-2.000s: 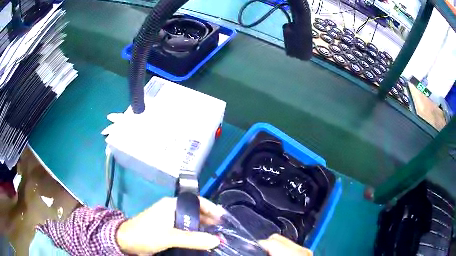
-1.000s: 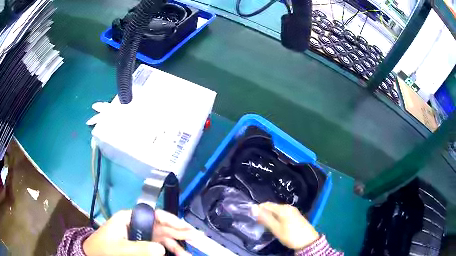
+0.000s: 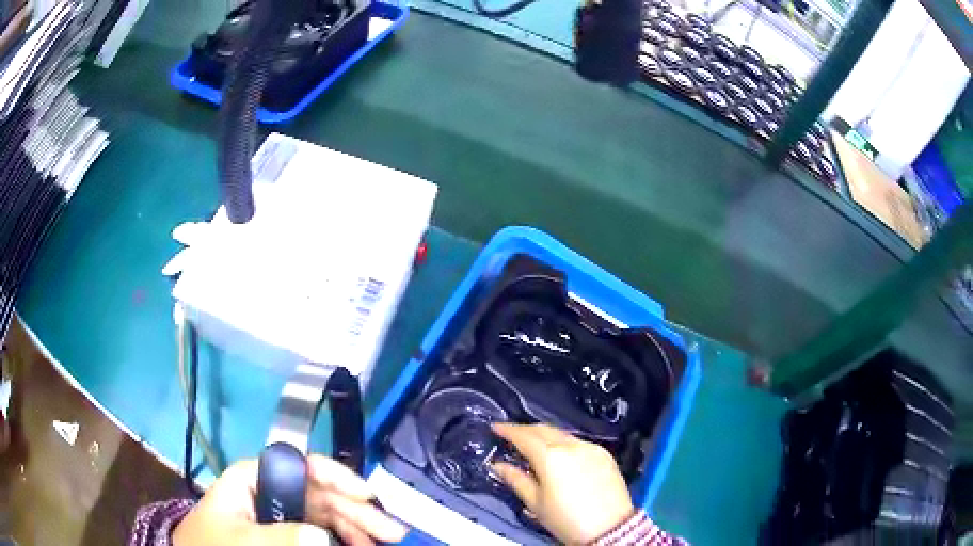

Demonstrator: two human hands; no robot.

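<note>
My left hand [image 3: 229, 510], cut off by the bottom edge, holds black headphones [image 3: 282, 482] with a silvery band edge [image 3: 300, 405], left of the bin. My right hand [image 3: 571, 480] reaches into the near part of a glossy black blister tray [image 3: 555, 389], fingers on a shiny clear plastic bag [image 3: 469, 446] in a round hollow. Whether the fingers grip the bag or only press on it cannot be told. The tray sits in a blue tote tray [image 3: 683, 411]. A white strip [image 3: 437, 514] shows along the bin's near side.
A white box unit [image 3: 309, 251] with a black ribbed hose [image 3: 241, 139] stands left of the bin. A second blue tote [image 3: 293, 107] sits on the dark green conveyor belt [image 3: 512, 139]. Stacked blister trays [image 3: 854, 459] are at right, fanned sleeves [image 3: 43, 160] at left, and a green post [image 3: 875, 309] at right.
The clear bag has gone from between both hands down into the near hollow, with my right hand over it. My left hand has moved left and down with the headphones. The camera view has shifted.
</note>
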